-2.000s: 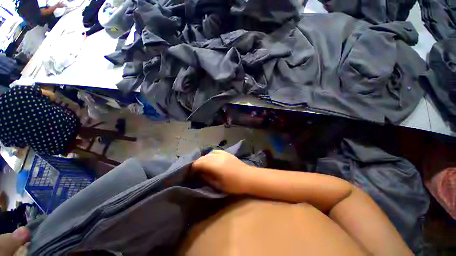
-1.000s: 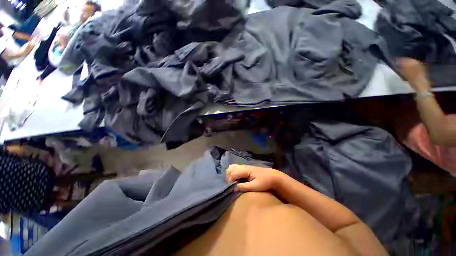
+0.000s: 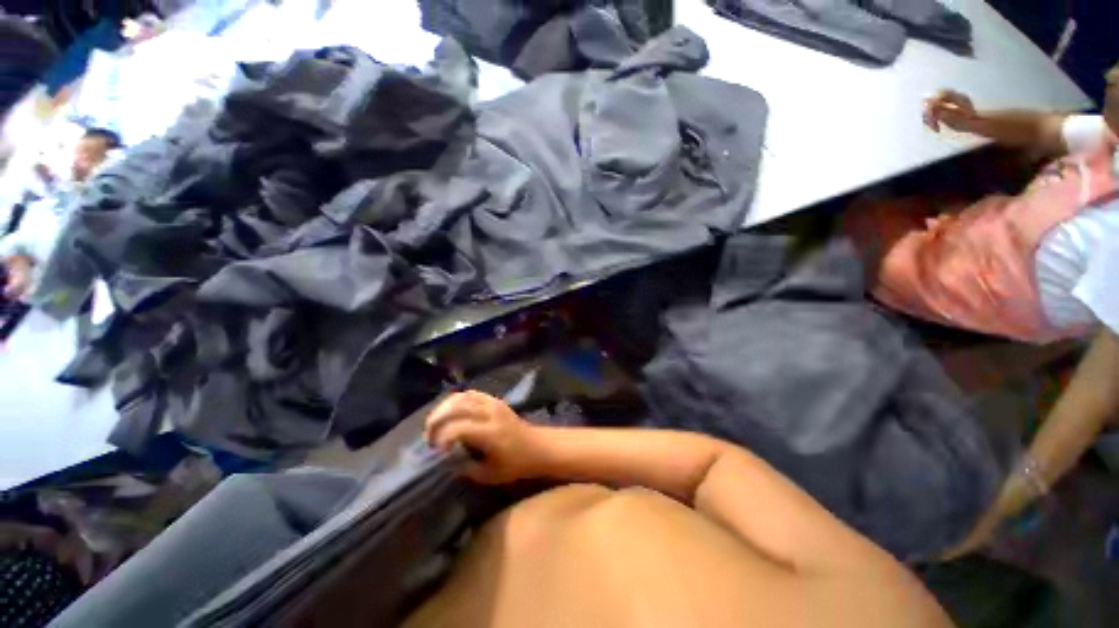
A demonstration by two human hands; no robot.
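Note:
My right hand point(image 3: 481, 438) is closed on the top edge of a folded grey jacket point(image 3: 209, 540) at the lower left. Several cloth layers run down from my fingers to the bottom edge. My left hand is not in the picture. A large skin-coloured shape fills the bottom middle, below my right forearm.
A heap of crumpled grey jackets point(image 3: 282, 270) and a flatter jacket point(image 3: 552, 184) lie on the white table point(image 3: 847, 147). A grey draped bulk point(image 3: 810, 393) is at the right. A person in a pink-orange apron point(image 3: 982, 252) stands there; a braceleted arm point(image 3: 1037, 466) reaches beside the bulk.
The view has swung right, so the table tilts and the aproned person shows. My left fingertips, seen at the lower left earlier, are gone. My right hand still holds the jacket.

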